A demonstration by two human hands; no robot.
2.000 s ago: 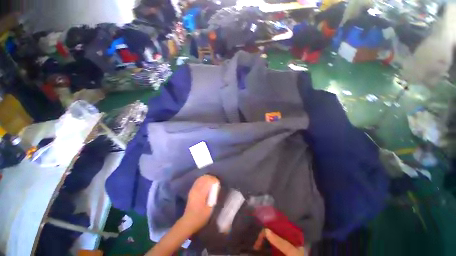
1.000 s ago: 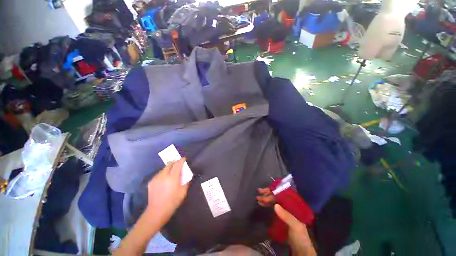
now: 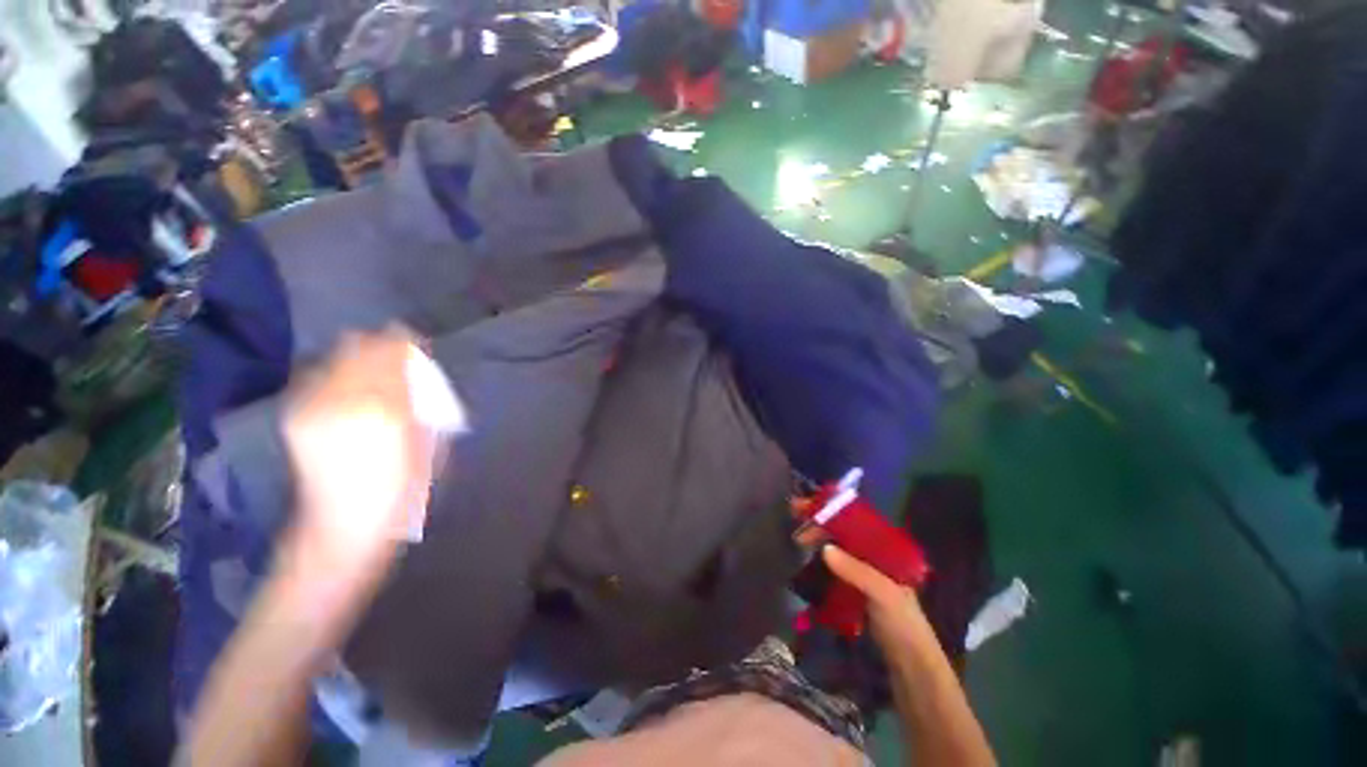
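Observation:
A grey jacket (image 3: 495,375) with navy sleeves (image 3: 795,345) lies in front of me on a stack, its collar at the far end. My left hand (image 3: 357,435), blurred, is over the left part of the grey body and holds white hang tags (image 3: 435,393); how many is unclear. My right hand (image 3: 862,577) is shut on the red tagging gun (image 3: 877,543) at the jacket's near right edge. The gun has a pale strip on top and points up and left.
A dark furry-looking mass (image 3: 1259,255) stands at the right. A white side table (image 3: 53,674) with clear plastic is at the lower left. Heaped clothes (image 3: 128,225) lie behind at the left. Scraps and a dress form stand on the green floor (image 3: 1049,450).
The view has turned right. My left hand has lifted and moved up the jacket with the tags. The grey front has shifted, half covering the orange badge. My right hand still holds the gun.

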